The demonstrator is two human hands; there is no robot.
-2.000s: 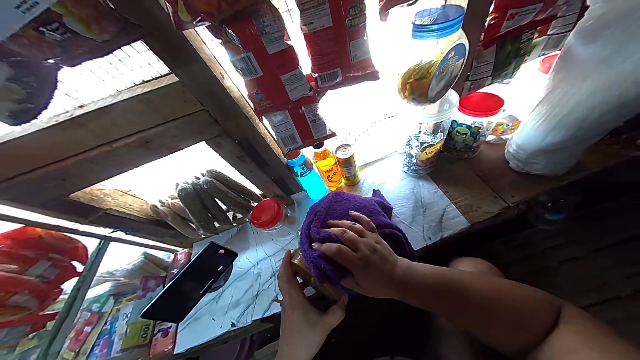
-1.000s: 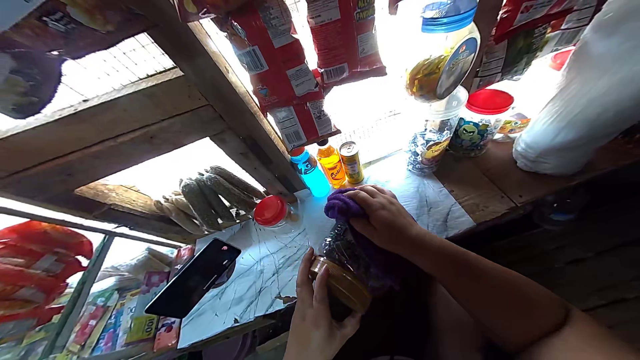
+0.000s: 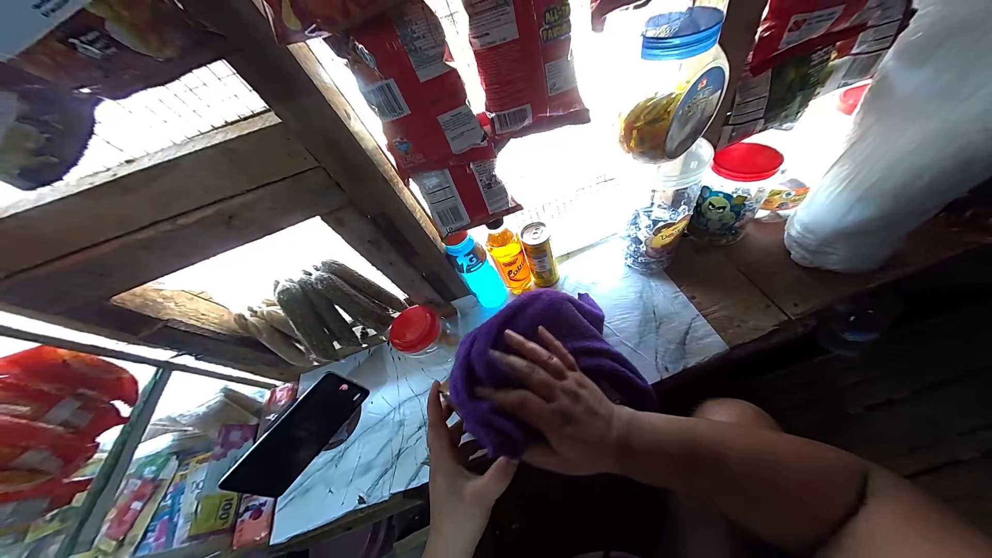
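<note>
A purple cloth (image 3: pixel 511 349) is spread over a jar, which it hides almost wholly. My right hand (image 3: pixel 554 403) lies on the cloth with its fingers spread and presses it against the jar. Below and to the left, my left hand (image 3: pixel 465 480) grips the jar's lower end, its fingers partly behind the cloth. Just beyond the cloth stand a bottle of blue drink (image 3: pixel 482 273), a bottle of orange drink (image 3: pixel 509 260) and a drink can (image 3: pixel 540 256). A clear jar with a red lid (image 3: pixel 416 329) is at the cloth's left.
A black phone (image 3: pixel 296 435) lies on the marble-patterned counter (image 3: pixel 364 442). Candy jars (image 3: pixel 659 225) and a white plastic roll (image 3: pixel 876 155) stand at the right. Red snack packs (image 3: pixel 422 93) hang overhead by a wooden frame. Packets (image 3: pixel 194 496) fill the lower left.
One second ago the cloth was bunched in my right hand and the dark, clear-sided jar showed. Now the cloth covers the jar and my right hand is spread over it.
</note>
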